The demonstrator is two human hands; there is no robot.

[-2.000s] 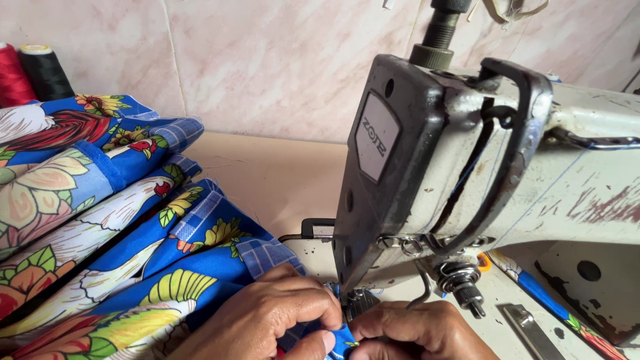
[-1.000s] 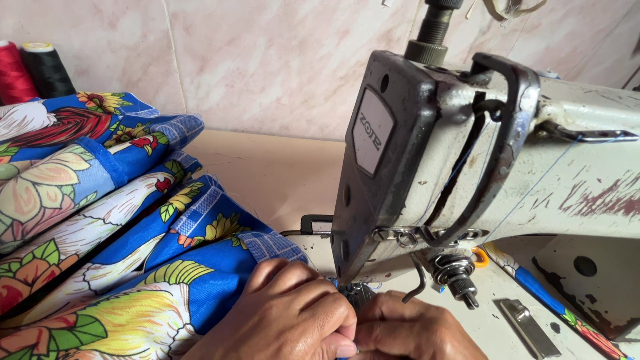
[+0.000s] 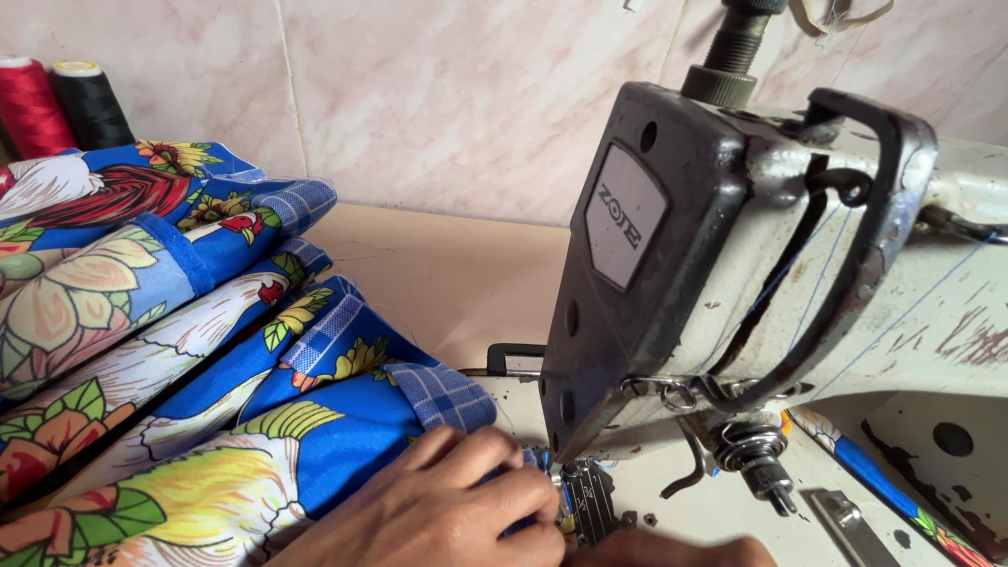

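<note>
Blue printed fabric (image 3: 370, 425) with flowers, hen figures and checked trim lies in folds left of the Zoje sewing machine (image 3: 677, 236). My left hand (image 3: 465, 504) is bent over the fabric's right end, fingers curled on it just left of the marked needle plate (image 3: 589, 500). At the bottom edge, partly cut off, my right hand (image 3: 669, 551) lies below the plate; what its fingers touch is hidden. The needle and presser foot are mostly hidden behind the machine head. Blue thread runs down through the guides to the tension dial (image 3: 752, 453).
A red thread cone (image 3: 33, 106) and a black one (image 3: 93, 106) stand at the back left against the marbled wall. A metal slide plate (image 3: 854, 528) lies on the machine bed. A strip of printed fabric (image 3: 882, 480) passes under the machine arm at right.
My right hand has moved down, mostly out of the frame. The marked needle plate now shows between my hands. My left hand stays on the fabric.
</note>
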